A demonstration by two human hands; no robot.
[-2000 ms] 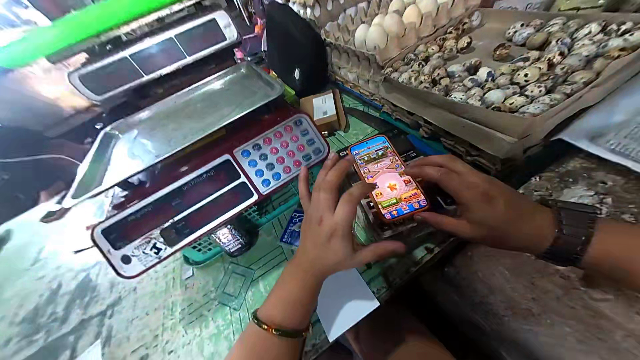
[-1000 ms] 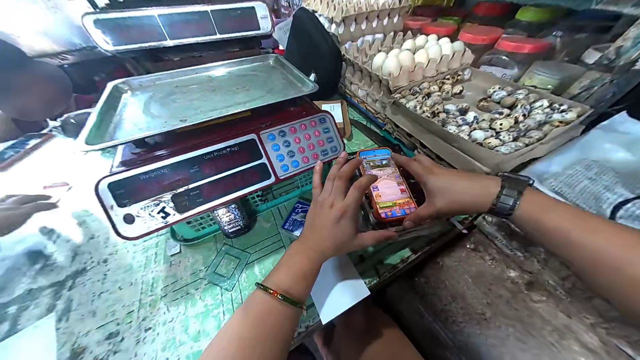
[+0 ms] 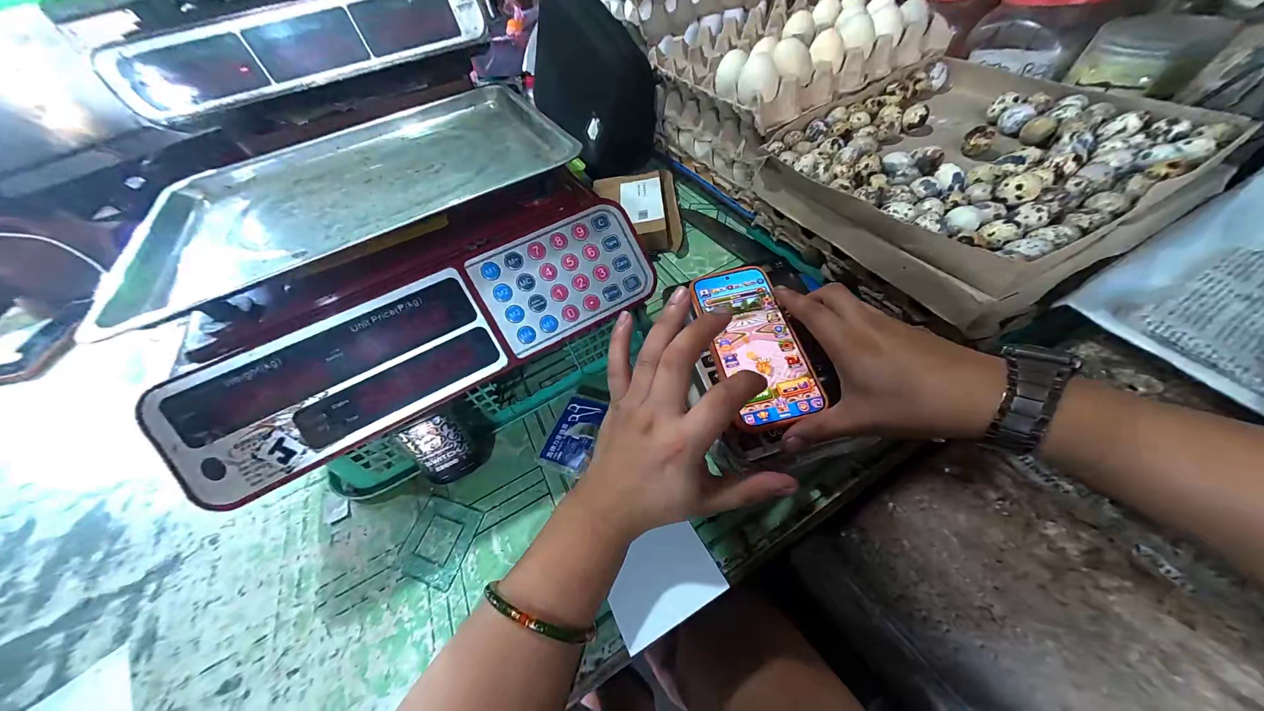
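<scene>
A smartphone (image 3: pixel 762 346) in an orange case lies tilted near the table's right edge, its screen lit with a colourful game. My right hand (image 3: pixel 864 360), with a dark watch on the wrist, grips it by its right side and lower corner. Over the left side of the screen is my left hand (image 3: pixel 657 425), fingers spread, a fingertip near the upper part and another finger over the lower half; whether they touch the glass I cannot tell. A dark object, partly hidden, lies under the phone.
A digital price scale (image 3: pixel 395 346) with a metal pan (image 3: pixel 365 197) stands at the left, above a green plastic basket (image 3: pixel 375 469). Quail eggs fill a cardboard tray (image 3: pixel 869 227) at the right, beside stacked egg cartons (image 3: pixel 701 123). White paper (image 3: pixel 667 583) lies at the near edge.
The view has shifted between frames. My right hand keeps its grip on the phone, and my left hand stays over the screen. The picture on the screen has changed.
</scene>
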